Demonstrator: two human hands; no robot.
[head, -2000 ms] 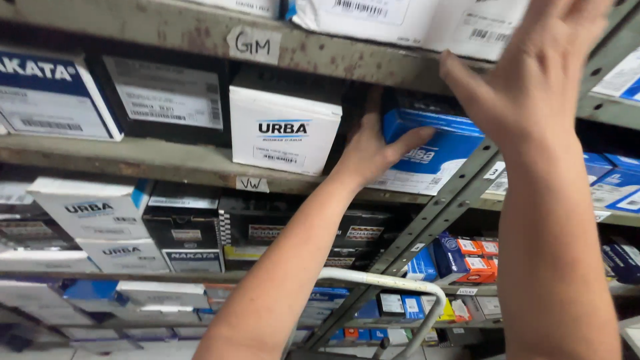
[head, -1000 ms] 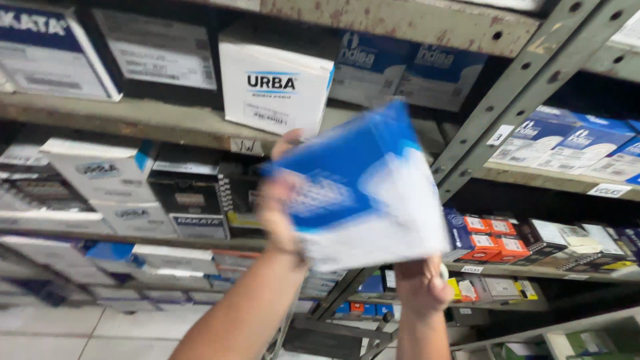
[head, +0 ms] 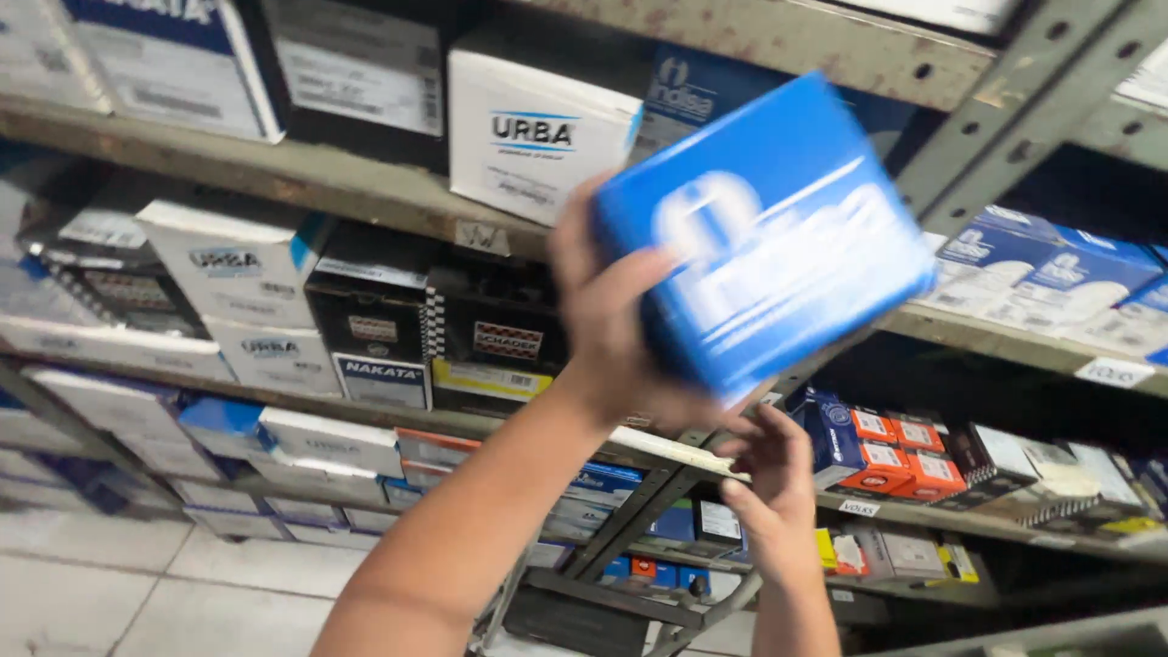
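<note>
A blue and white cardboard box (head: 766, 237) is held up before the shelves, tilted, with its edges blurred. My left hand (head: 611, 319) grips it from the left and below, thumb on the printed face. Lower right of the box, my right hand (head: 771, 484) is off it, fingers curled and apart, holding nothing that shows. Behind the box are a white URBA box (head: 538, 137) and a blue Indisa box (head: 680, 91) on the upper shelf.
Metal shelving with a perforated upright (head: 1013, 109) holds rows of boxes. Blue and white boxes (head: 1049, 265) stand at the right, orange ones (head: 912, 456) below. Under my arms are a dark step (head: 575, 620) with metal tubing and the tiled floor (head: 228, 602).
The blue box was on the upper shelf, with my left hand at it, and is now out in front. My right hand was at the box's lower edge a second ago and is now apart from it.
</note>
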